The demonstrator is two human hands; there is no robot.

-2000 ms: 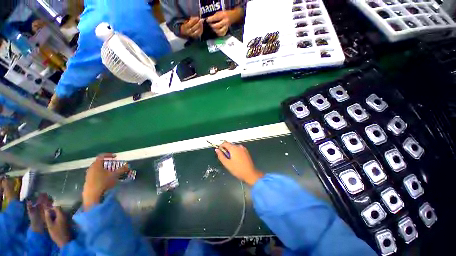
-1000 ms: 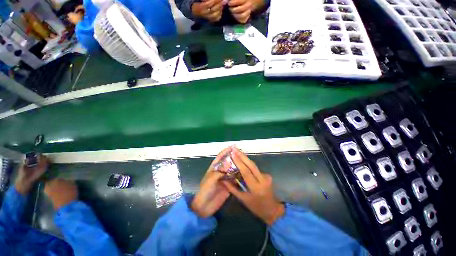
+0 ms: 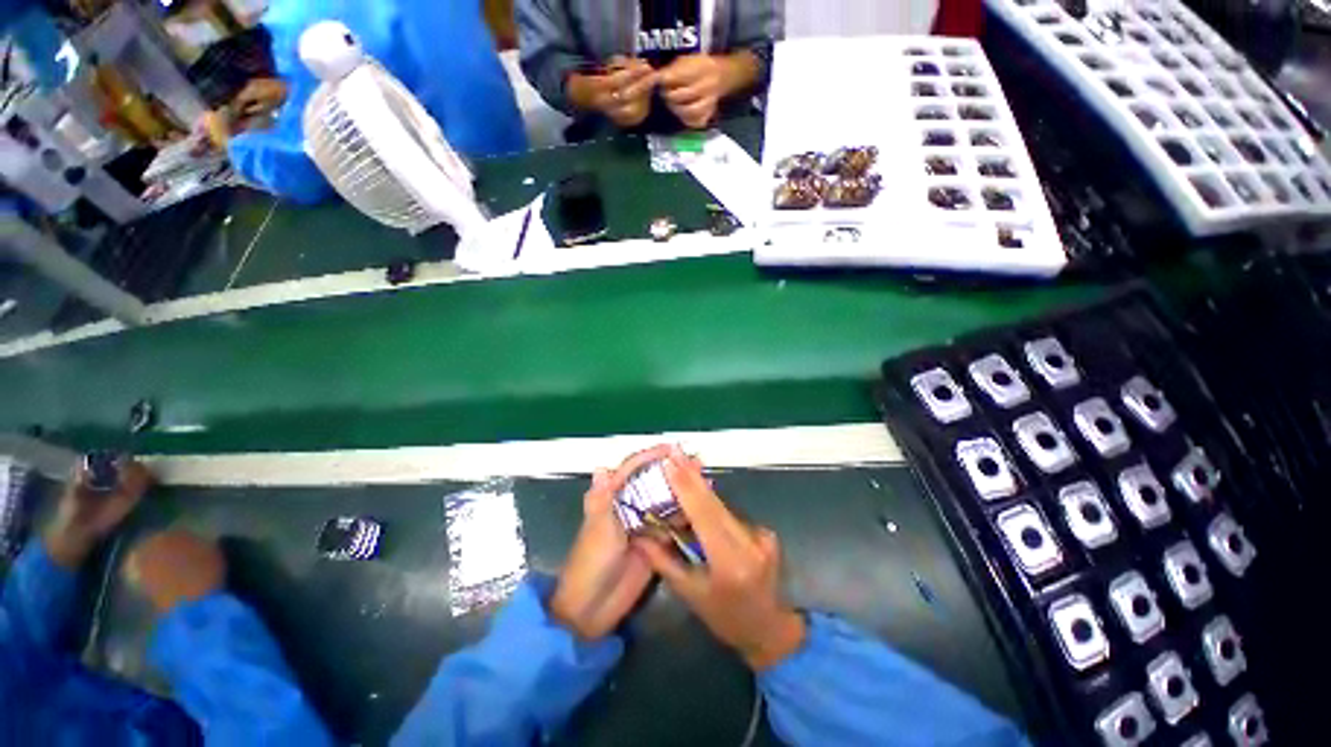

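My left hand (image 3: pixel 602 562) holds several silver housings (image 3: pixel 647 493) in a row, upright between the fingers, above the near edge of the belt rail. My right hand (image 3: pixel 723 569) is against the housings from the right; its fingers touch them. A thin pen tool (image 3: pixel 692 550) with a blue body shows in my right hand, partly hidden by the fingers. A thin grey hose runs below my right wrist. Both hands meet, and the fingers hide much of the housings.
A clear zip bag (image 3: pixel 486 546) lies left of my hands. A small housing stack (image 3: pixel 350 537) lies further left, near a neighbour's hands. The black blister tray (image 3: pixel 1007 613) with silver housings is at right. Across the green belt (image 3: pixel 555 358) are a fan (image 3: pixel 383 146), a white parts tray (image 3: pixel 847 256) and people's hands.
My left hand has come from the far left to the middle with the housings, and my right hand has joined it. The view has shifted slightly since one second ago.
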